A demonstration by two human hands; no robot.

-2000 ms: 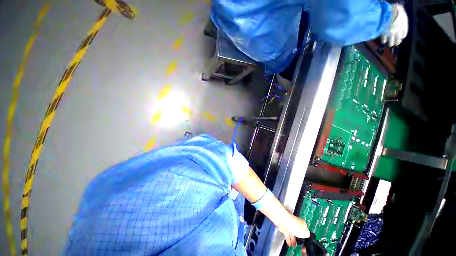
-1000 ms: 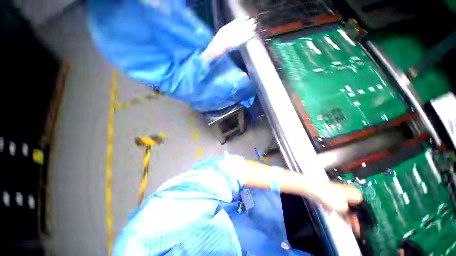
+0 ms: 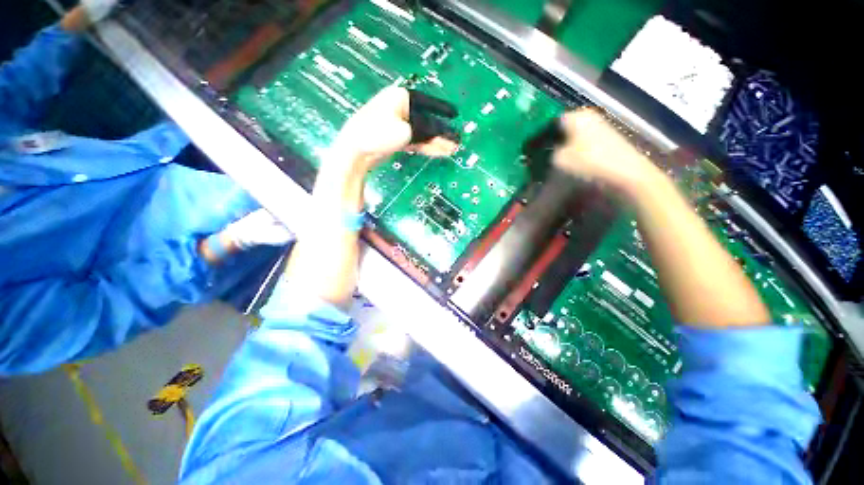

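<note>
A green circuit board (image 3: 493, 85) with white markings lies in a dark frame at upper centre. My left hand (image 3: 384, 128), with black over its fingertips, is above this board. Its thumb points to the right. My right hand (image 3: 592, 147) is blurred, just above the board's right side, with black at its fingertips. Whether either hand holds a small part cannot be made out. A second green board (image 3: 606, 317), with rows of circles on its near edge, lies partly under my right forearm.
Reddish-brown bars (image 3: 535, 275) flank the gap between boards. A silver rail (image 3: 417, 308) runs nearest me. Beyond are bins of white parts (image 3: 673, 71), violet-blue cylinders (image 3: 772, 133) and fine blue parts (image 3: 832, 232). A neighbouring worker's white-gloved hand (image 3: 256, 230) is at left, by the rail.
The view has swung right and turned onto the boards. My left hand has come over the upper board. My right hand and forearm now show clearly, and the bins have come fully into view.
</note>
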